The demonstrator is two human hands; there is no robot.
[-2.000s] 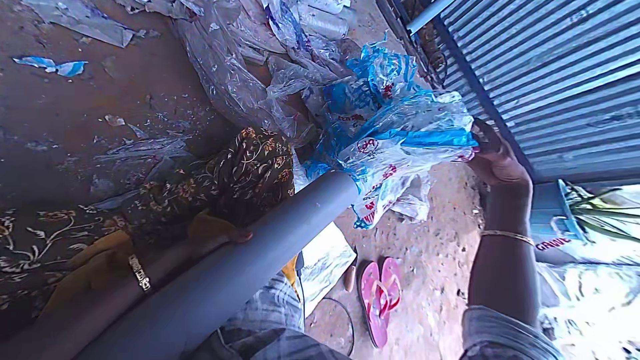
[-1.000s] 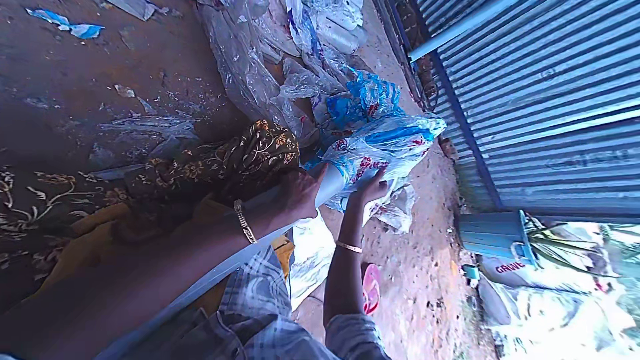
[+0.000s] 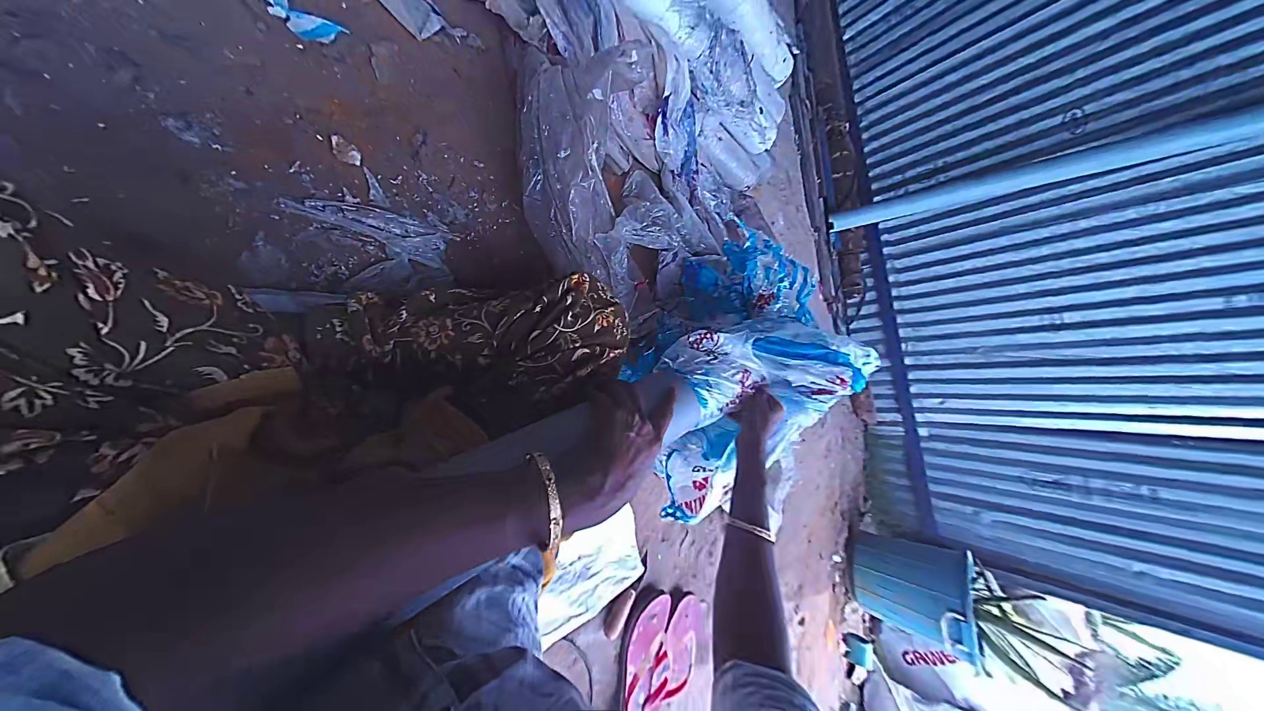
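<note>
My left hand [image 3: 627,444], with a bracelet at the wrist, is closed around the end of a grey pipe [image 3: 504,444] that lies slantwise across my lap. The pipe's near part is hidden under my arm and clothing. Printed blue and white plastic bags [image 3: 711,360] are bunched at the pipe's far end. My right hand [image 3: 758,410], with a thin bangle, grips the bags just beyond my left hand. Shaded fingers make its exact hold hard to see.
Crumpled clear plastic sheeting [image 3: 583,148] lies beyond the bags. A corrugated metal wall [image 3: 1066,326] and a blue bucket [image 3: 913,588] stand at the right. Pink flip-flops [image 3: 664,647] and a white sack [image 3: 592,573] are near me. Patterned cloth [image 3: 474,336] covers a knee.
My left hand has moved forward along the pipe to its bagged end. My right hand has come in from the far right end of the bags to beside the left.
</note>
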